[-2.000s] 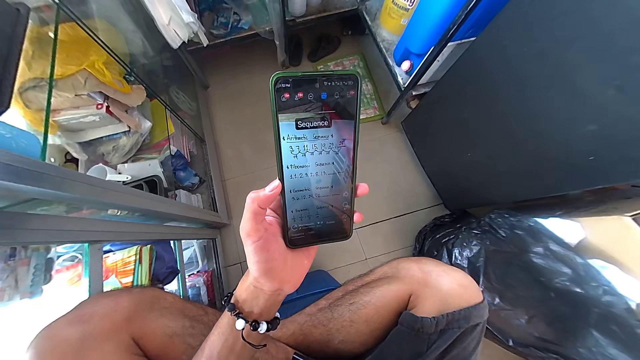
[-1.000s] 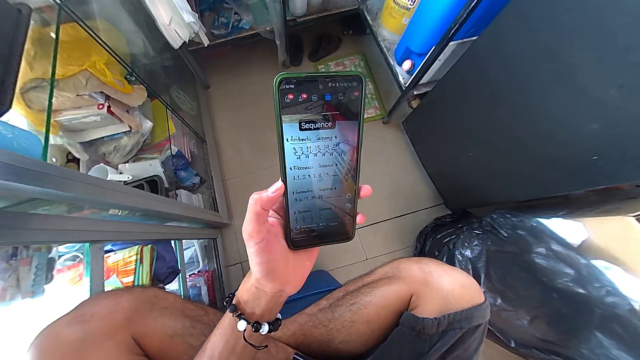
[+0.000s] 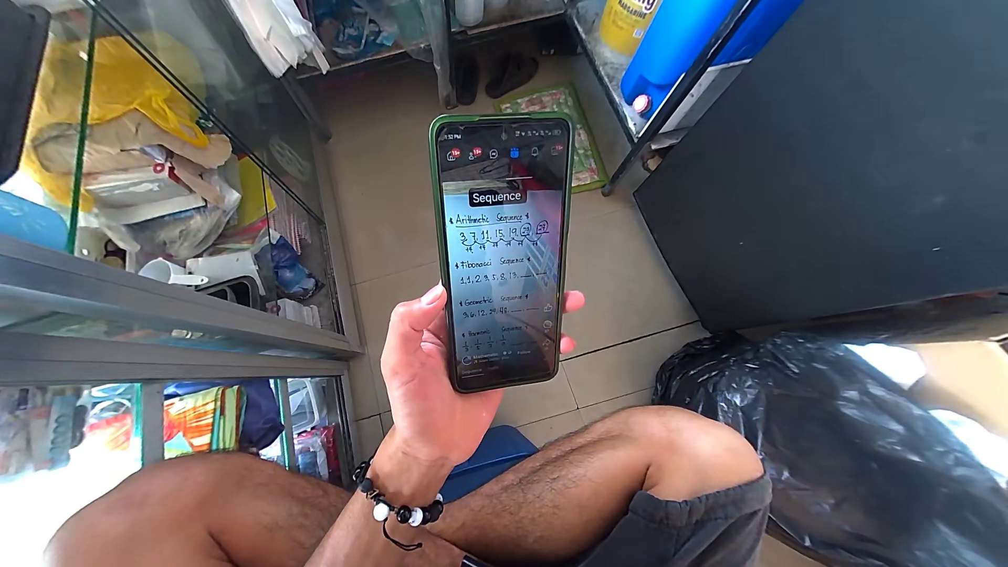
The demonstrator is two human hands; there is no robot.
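My left hand [image 3: 433, 378] holds a smartphone [image 3: 504, 252] in a green-edged case upright before me, its screen facing me. The thumb lies along the phone's left edge and fingertips curl around its right edge. Lit on the screen is a page of handwritten number lines under a dark caption box, with a row of icons above. A bracelet of black and white beads [image 3: 402, 512] circles the wrist. Below the hand, between my bent bare legs, part of a blue object [image 3: 492, 457] shows. My right hand is out of view.
A glass-fronted cabinet [image 3: 236, 339] holding bags and containers stands at left. A black plastic bag [image 3: 850, 441] lies at lower right, below a dark panel [image 3: 835, 173]. Beyond the phone are a floor mat [image 3: 587, 150], dark slippers [image 3: 512, 75] and a blue container [image 3: 677, 47] on a shelf.
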